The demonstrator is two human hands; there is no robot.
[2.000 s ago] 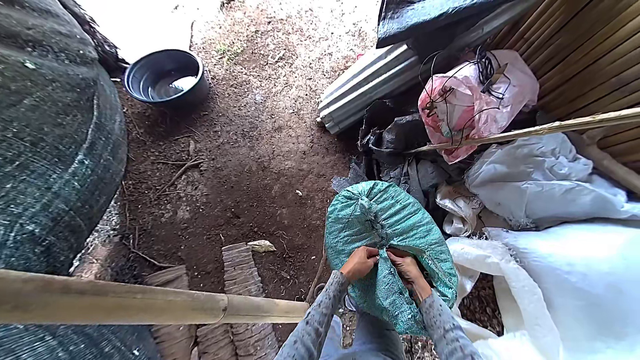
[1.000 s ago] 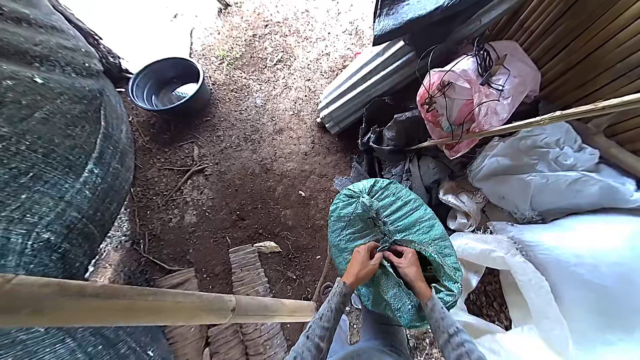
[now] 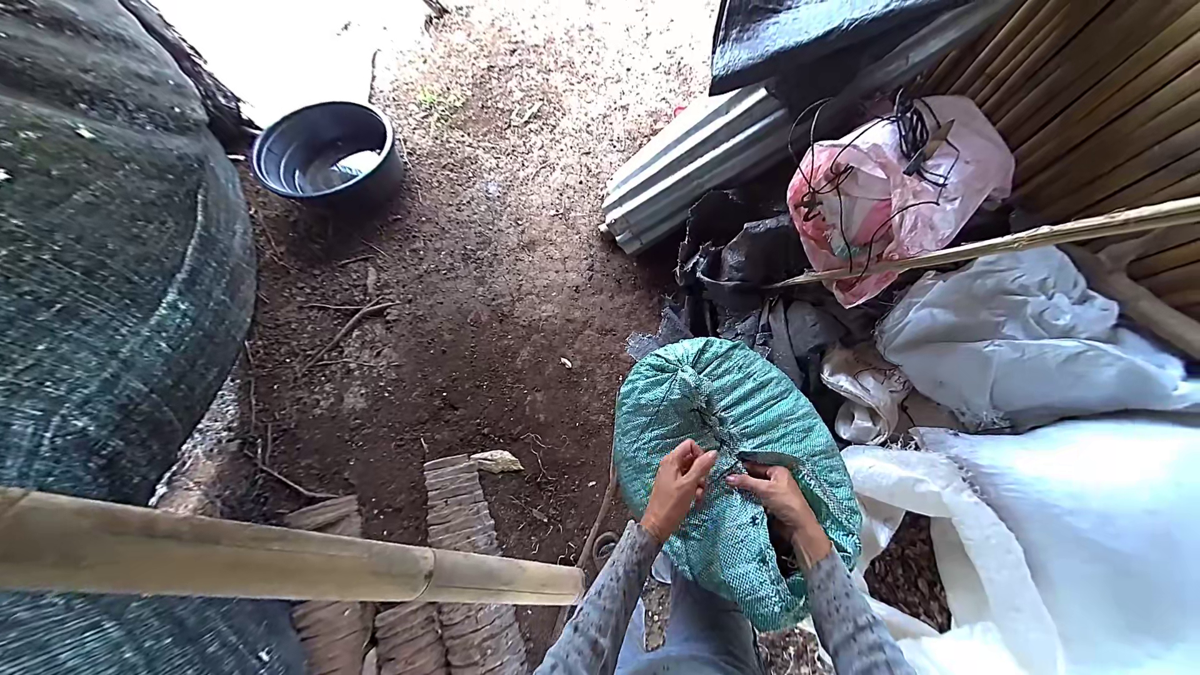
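Note:
A full green woven plastic sack [image 3: 750, 403] stands in front of my legs, its top partly gathered and stitched along a dark seam, with a gap in the fabric at the right. My left hand [image 3: 682, 487] is at the seam, thumb and fingertips pinched together on or just over the sack's edge. Close to its right, my right hand [image 3: 783, 502] pinches the fabric edge beside the gap. Whether a needle or thread is between my fingers is too small to tell.
A bamboo pole [image 3: 281, 558] juts in from the left. A black basin [image 3: 328, 155] sits on the dirt at upper left. To the right lie an open white sack [image 3: 994, 562], a pink plastic bag [image 3: 937, 187], a thin stick [image 3: 1031, 234] and corrugated metal sheet [image 3: 698, 164].
My hands have moved slightly apart at the sack's seam; a second ago their fingertips were closer together. The sack stays in place.

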